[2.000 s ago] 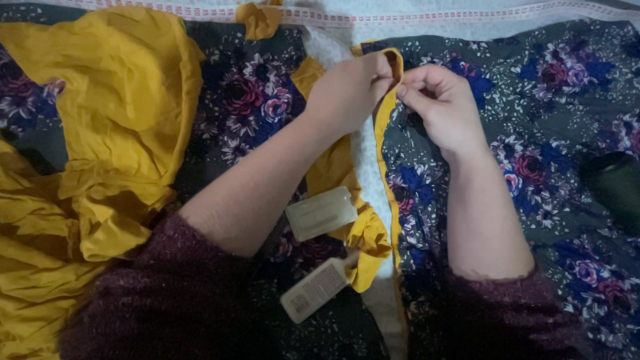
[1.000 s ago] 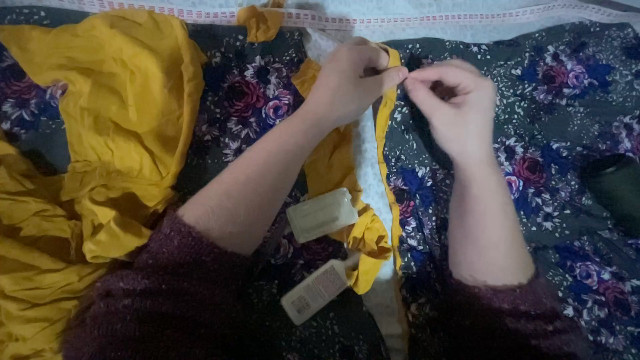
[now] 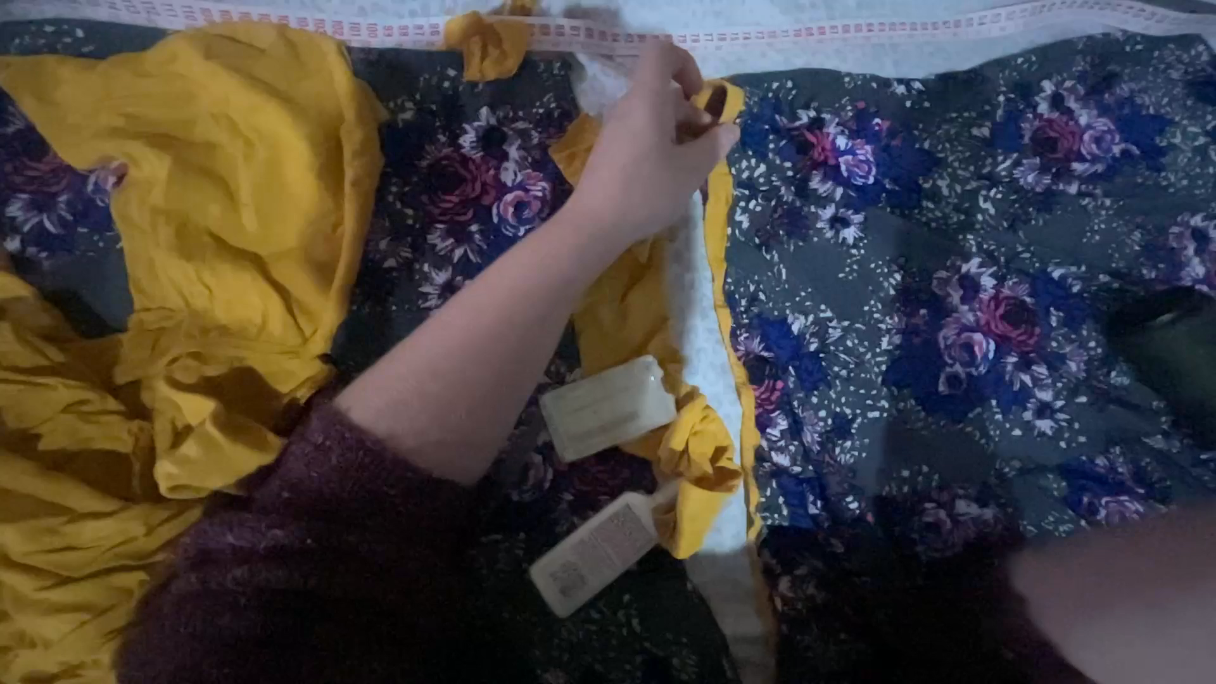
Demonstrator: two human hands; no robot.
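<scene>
My left hand [image 3: 655, 142] pinches the upper end of a narrow yellow fabric strip [image 3: 720, 247] between thumb and fingers, near the top centre. That strip runs down along the edge of the dark floral fabric [image 3: 950, 228]. Of my right arm only a blurred part of the forearm [image 3: 1130, 589] shows at the lower right; the hand itself is out of view. Below my left hand lie more yellow fabric [image 3: 622, 313], a pale rectangular block [image 3: 608, 408] and a small white bottle [image 3: 597, 556] bearing print, its tip against a crumpled yellow piece [image 3: 701, 456].
A large heap of yellow fabric [image 3: 247, 180] covers the left side. A white measuring tape [image 3: 836, 33] with red figures stretches across the top, with a small yellow scrap [image 3: 489, 43] over it. At the right edge sits a dark rounded object [image 3: 1173, 351], its kind unclear.
My right hand, at the yellow strip beside my left hand in both earlier frames, has moved away down and to the right, out of view. My left hand stays at the strip's upper end.
</scene>
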